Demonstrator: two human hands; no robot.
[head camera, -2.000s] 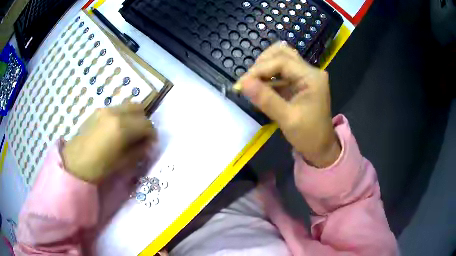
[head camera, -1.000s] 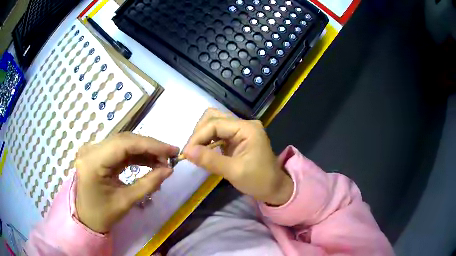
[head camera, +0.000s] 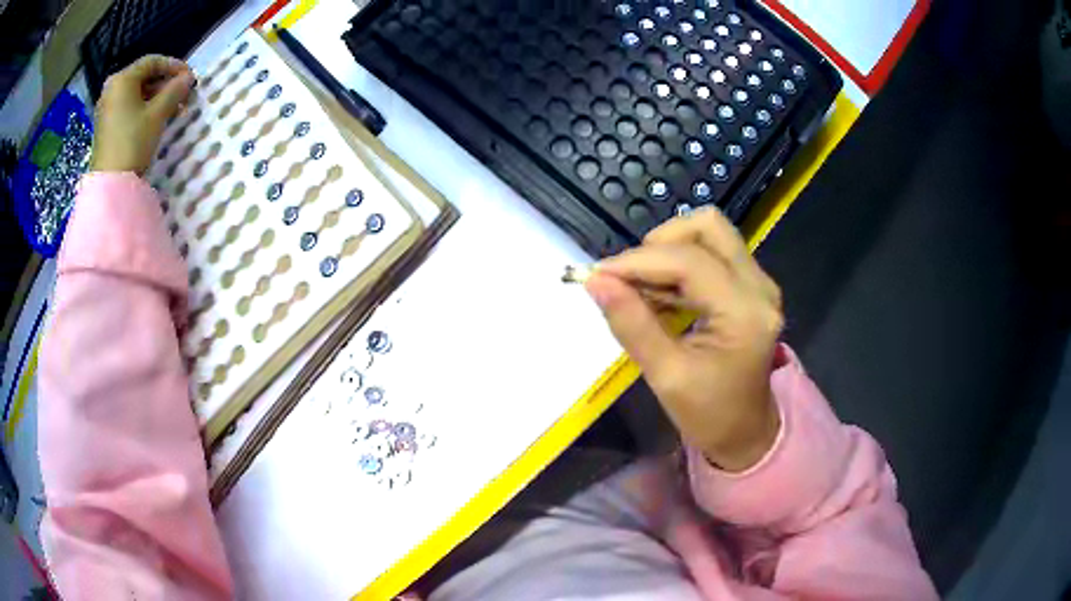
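My left hand (head camera: 141, 108) is over the upper left corner of the pale loading board (head camera: 276, 194), thumb and fingers pinched together; a small dark spot shows at the fingertips, too small to tell. My right hand (head camera: 693, 329) pinches the pick-up stick (head camera: 584, 274) above the white table, left of the black component tray's lower corner. A tiny dark thing shows at the stick's tip. Several small rings (head camera: 388, 440) lie loose on the table between the hands. The board holds ringed parts in its upper and right cutouts. The black component tray (head camera: 517, 164) holds bright silver parts on its right side.
A blue parts bin (head camera: 53, 176) with shiny loose parts stands at the left behind my left forearm. A black marker pen (head camera: 329, 80) lies along the board's upper edge. A dark spare tray (head camera: 153, 29) is at the upper left. Yellow tape (head camera: 499, 475) marks the table edge.
My hands have parted from their meeting point over the table. My left hand has moved up and left to the board's far corner. My right hand has moved right with the stick.
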